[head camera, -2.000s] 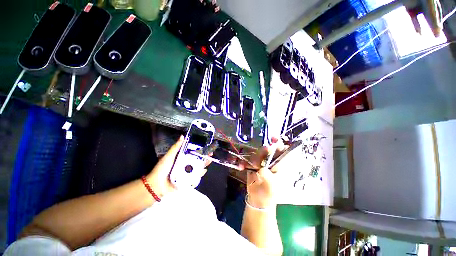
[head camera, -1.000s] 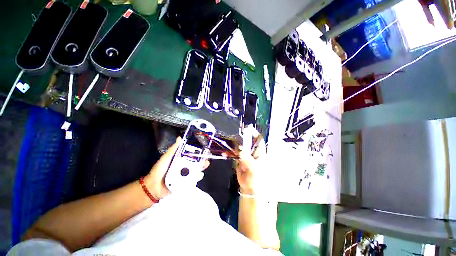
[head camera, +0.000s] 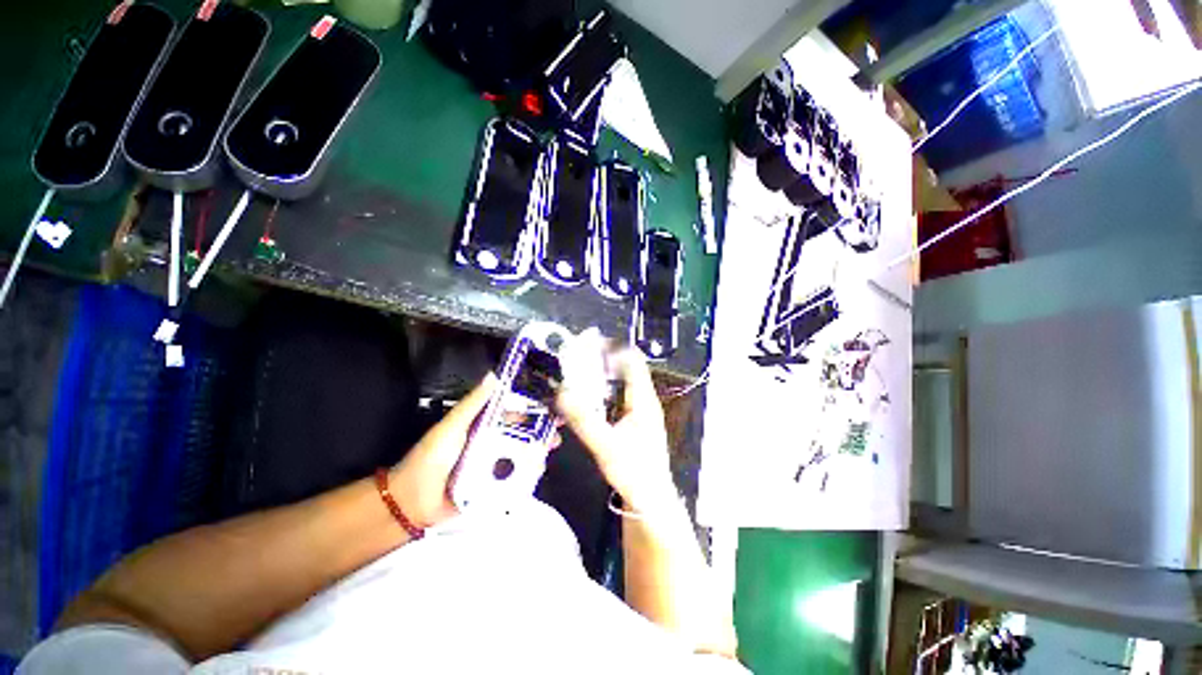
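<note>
My left hand (head camera: 444, 455) holds a long rounded silver-grey lock housing (head camera: 504, 464) upright over my lap. The housing has cut-out windows in its upper and middle part and a round dark hole lower down. My right hand (head camera: 609, 415) is at the upper right side of the housing, its fingers bright and blurred. I cannot tell whether the fingers hold anything. A thin white cable (head camera: 686, 388) shows just to the right of my right hand. The inside of the housing is partly hidden by my fingers.
Finished lock units (head camera: 301, 112) with hanging cables lie at the left of the green bench (head camera: 409, 158). Several unfinished shells (head camera: 502, 198) stand in a row at the bench edge. The white sheet (head camera: 751, 448) at right bears small circuit boards (head camera: 857, 435), black brackets (head camera: 800, 321) and stacked lock bodies (head camera: 807, 158).
My right hand has moved left from the white sheet's edge to the housing's upper side. The dark piece and wires seen by it earlier no longer show clearly. My left hand still holds the housing.
</note>
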